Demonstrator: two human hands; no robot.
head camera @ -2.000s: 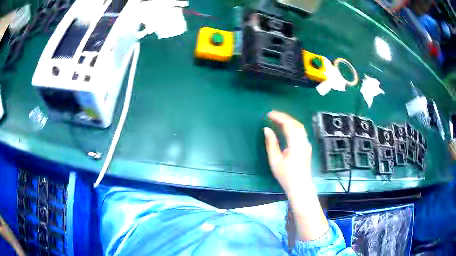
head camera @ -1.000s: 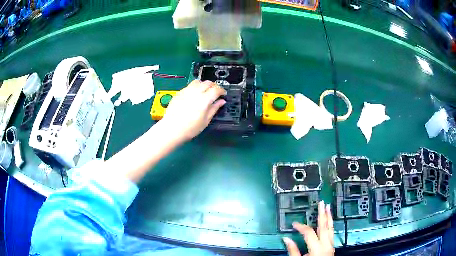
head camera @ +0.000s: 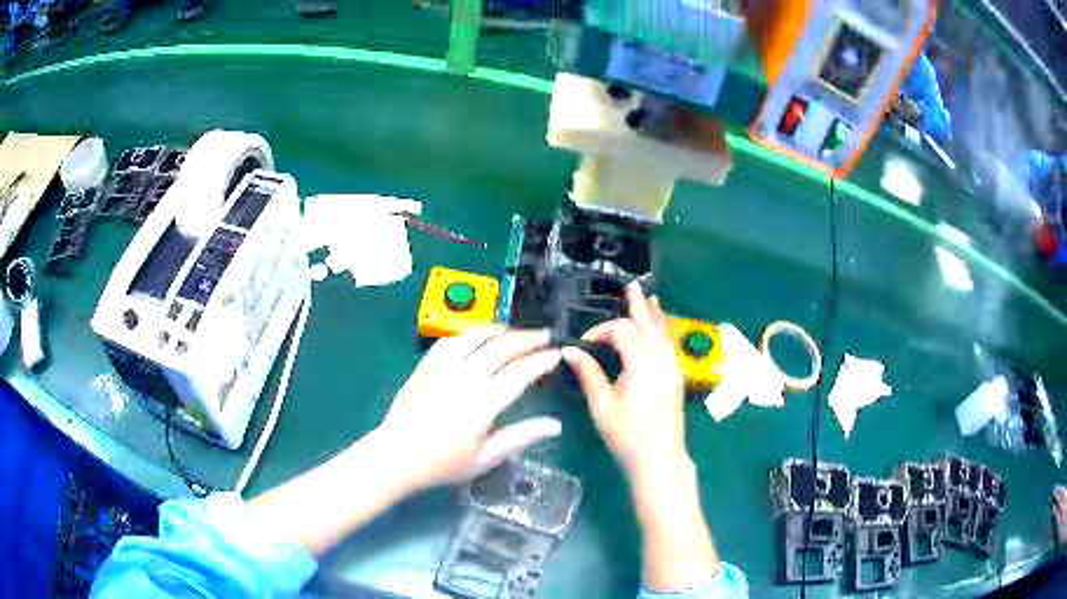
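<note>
A dark front housing [head camera: 603, 248] with a hexagonal hole in its black upper panel sits in the black press fixture [head camera: 532, 275]. My right hand [head camera: 641, 392] has its thumb and fingers around the housing's lower end. My left hand [head camera: 462, 404] reaches the same front edge with its fingertips, its thumb apart; whether it grips anything is hidden. A second housing [head camera: 509, 532], blurred, lies on the bench just below my left hand. The cream press head [head camera: 632, 158] is above and behind the fixture.
Yellow button boxes [head camera: 442, 316] flank the fixture. A white tape dispenser [head camera: 205, 304] with a cable is at left. Pale wipes [head camera: 363, 234], a tape ring [head camera: 792, 355] and several housings [head camera: 811, 521] lie around. The orange-white control box [head camera: 842, 88] is upper right.
My right hand has moved from the housing row to the fixture. The row's leftmost housing now lies in front of the fixture. My left hand has drawn back to the fixture's front edge.
</note>
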